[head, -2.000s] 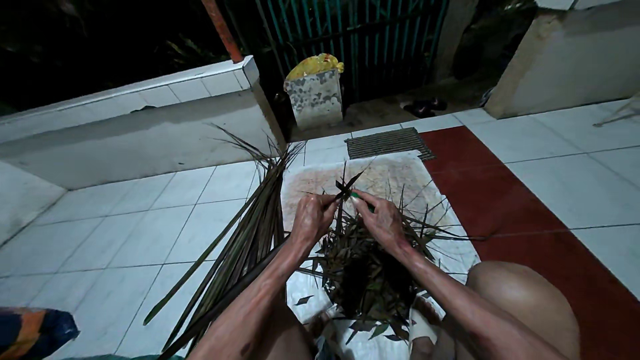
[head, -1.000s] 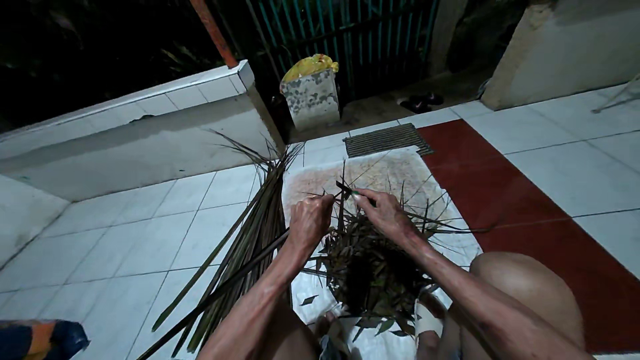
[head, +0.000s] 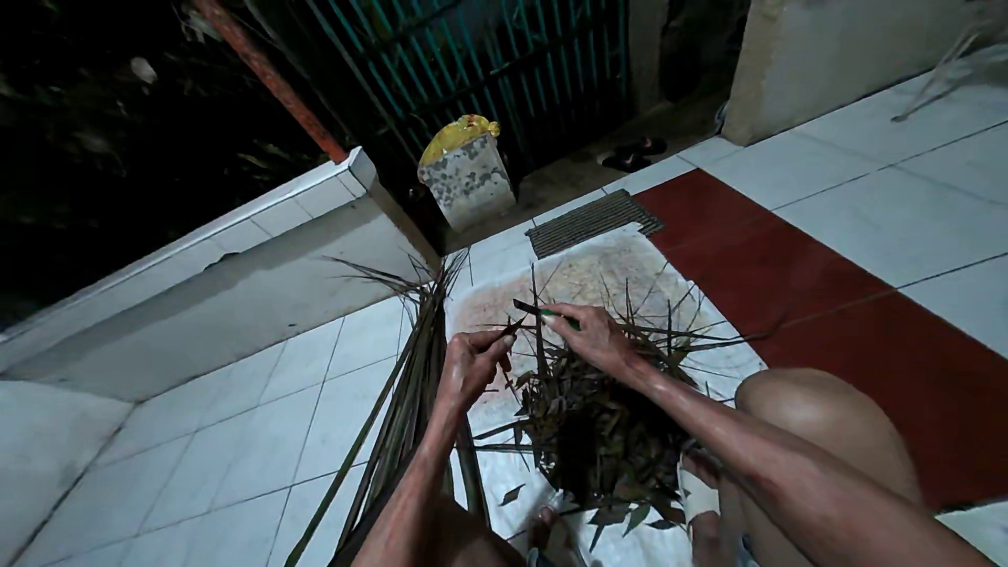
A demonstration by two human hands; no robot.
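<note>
My right hand (head: 589, 334) grips a knife with a green handle (head: 561, 317); its dark blade (head: 526, 306) points up and left. Just left of it, my left hand (head: 472, 368) pinches the end of a narrow dark leaf (head: 512, 326). Beneath my right forearm lies a heap of cut leaf pieces (head: 606, 441) on a pale, stained sheet (head: 504, 295). A bundle of long palm-like leaves (head: 409, 378) lies to the left of my left hand, partly hidden behind my left forearm.
A ribbed mat (head: 587, 223) lies beyond the sheet. Further off stands a mottled block with a yellow cover (head: 472, 177), near a green barred gate (head: 504, 71). A low wall (head: 236, 291) runs along the left. Dark footwear (head: 632, 154) lies by the gate.
My left hand has moved a little lower and away from the knife. The long dark leaf that stretched from it down to the left a second ago no longer shows in it.
</note>
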